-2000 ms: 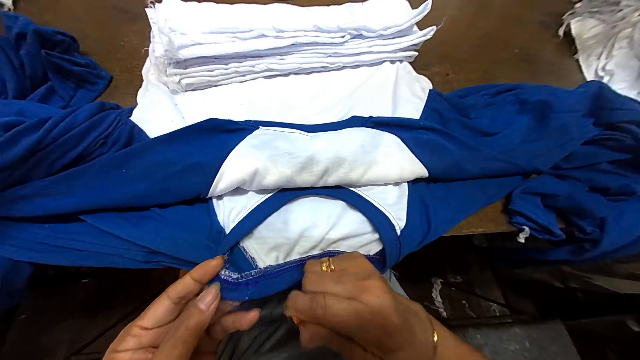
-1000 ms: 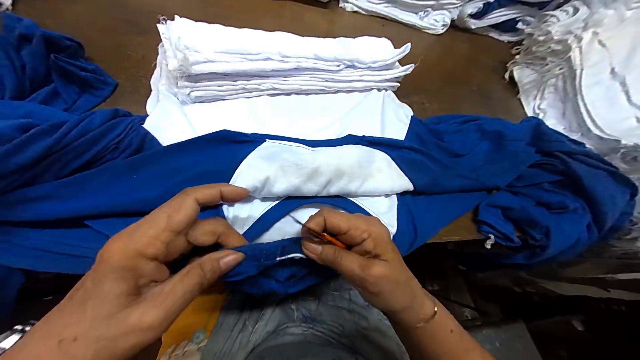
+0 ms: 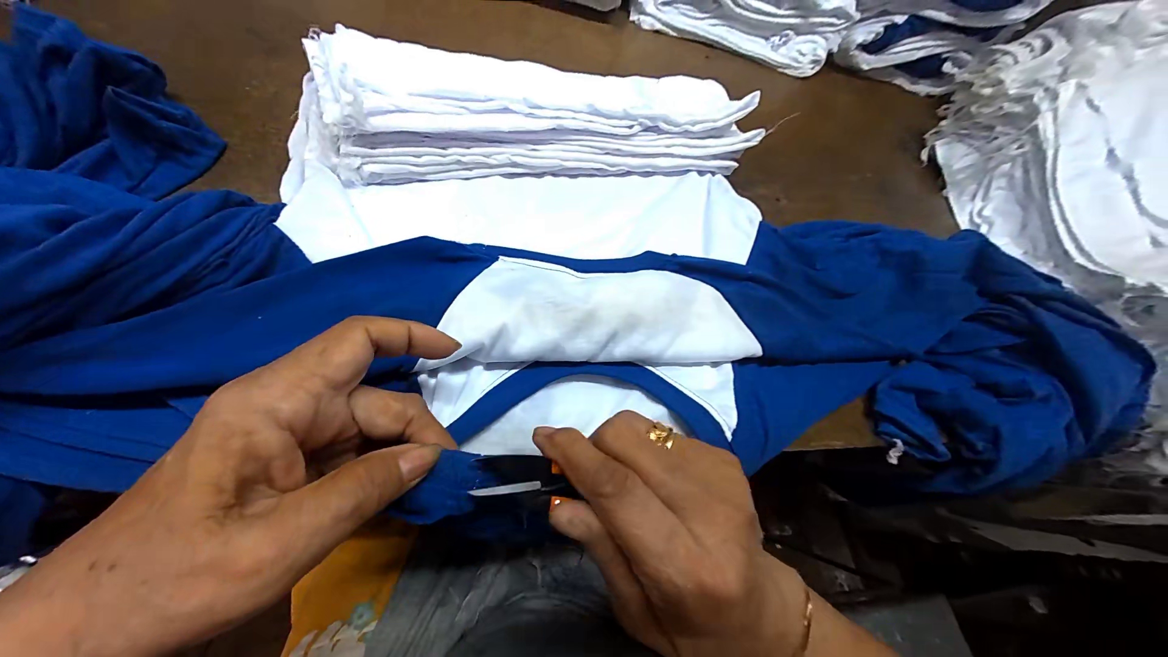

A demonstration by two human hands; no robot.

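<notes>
A blue and white knit garment (image 3: 593, 315) lies across the table's near edge, its blue sleeves spread to both sides. My left hand (image 3: 310, 474) pinches the blue neckband (image 3: 447, 479) between thumb and a finger, with the index finger raised. In my right hand (image 3: 657, 520) is a small pair of orange-handled thread snips (image 3: 506, 489), mostly hidden by the fingers. Their pale blade points left, close to the pinched fabric. A gold ring and a thin bangle are on that hand and wrist.
Behind the garment, folded white cloth pieces (image 3: 538, 119) are stacked on the brown table (image 3: 849, 146). Blue fabric (image 3: 91, 109) is bunched at the far left. More white pieces with frayed edges (image 3: 1077, 164) lie at the right, and folded white and blue pieces (image 3: 757, 27) at the back.
The orange-handled snips, not visible in the oldest frame, show in my right hand one second ago and now. Their blade now points left at the neckband. My left hand still pinches the fabric.
</notes>
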